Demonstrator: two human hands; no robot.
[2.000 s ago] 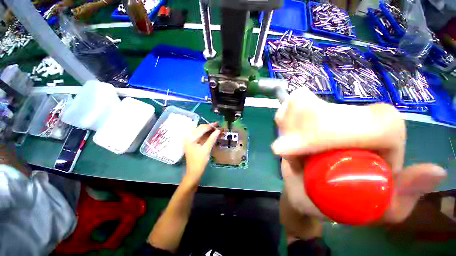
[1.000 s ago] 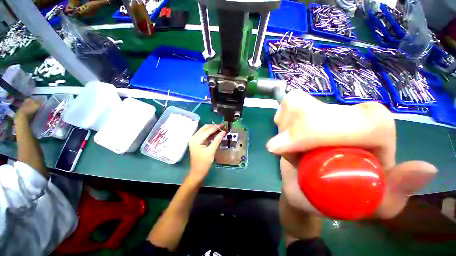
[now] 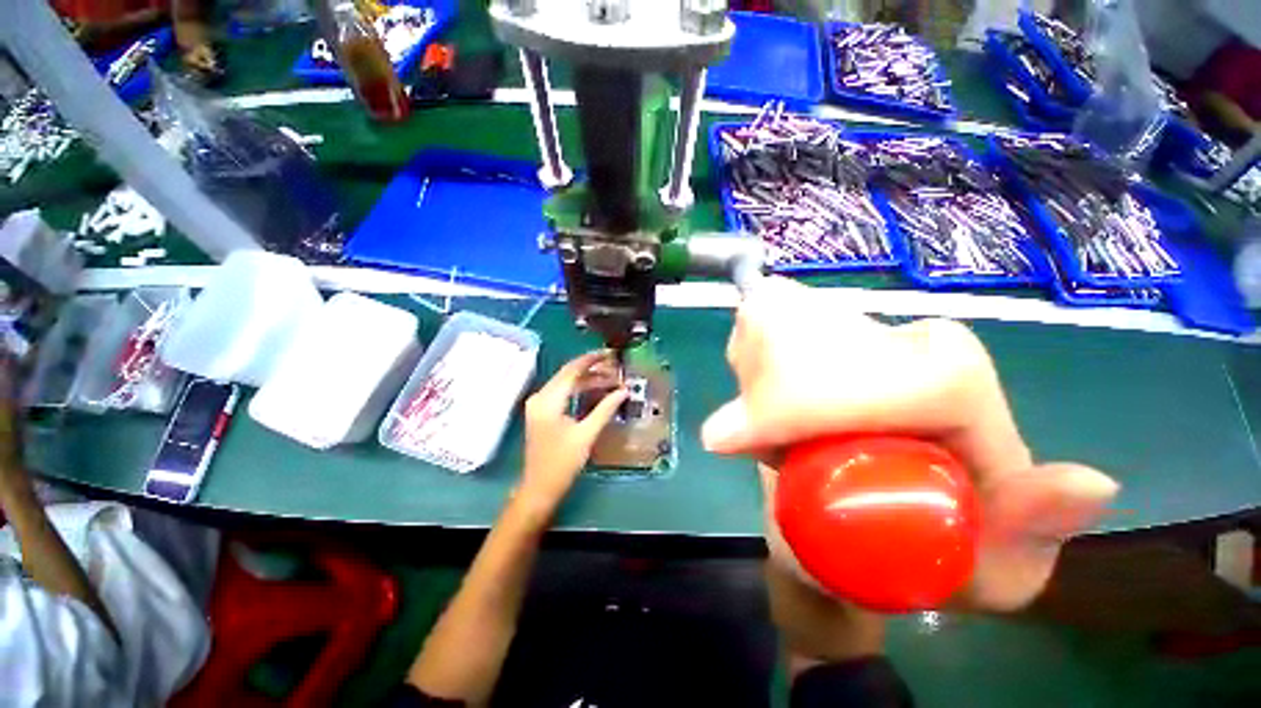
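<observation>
The hand press [image 3: 615, 180] stands upright in the middle of the view, its ram above a small silver fixture [image 3: 638, 401] on a brownish base plate [image 3: 633, 445]. My left hand [image 3: 567, 422] is at the fixture's left side, thumb and forefinger close together under the ram; whether they hold a small part cannot be made out. My right hand [image 3: 878, 380] is wrapped around the press lever at its large red ball knob [image 3: 877, 522], close to the camera. A clear plastic box [image 3: 528, 340] with thin white and red sticks is left of the press.
A white container [image 3: 339, 371] and a phone [image 3: 191, 439] lie further left. An empty-looking blue tray [image 3: 456, 221] is behind the box. Blue trays of metallic sticks [image 3: 809, 194] are rear right. Another person's arm [image 3: 49, 560] and a red stool [image 3: 297, 622] are at left.
The view has shifted slightly. My left hand has moved from holding a thin stick left of the fixture to under the ram. My right hand and the knob appear smaller and further left.
</observation>
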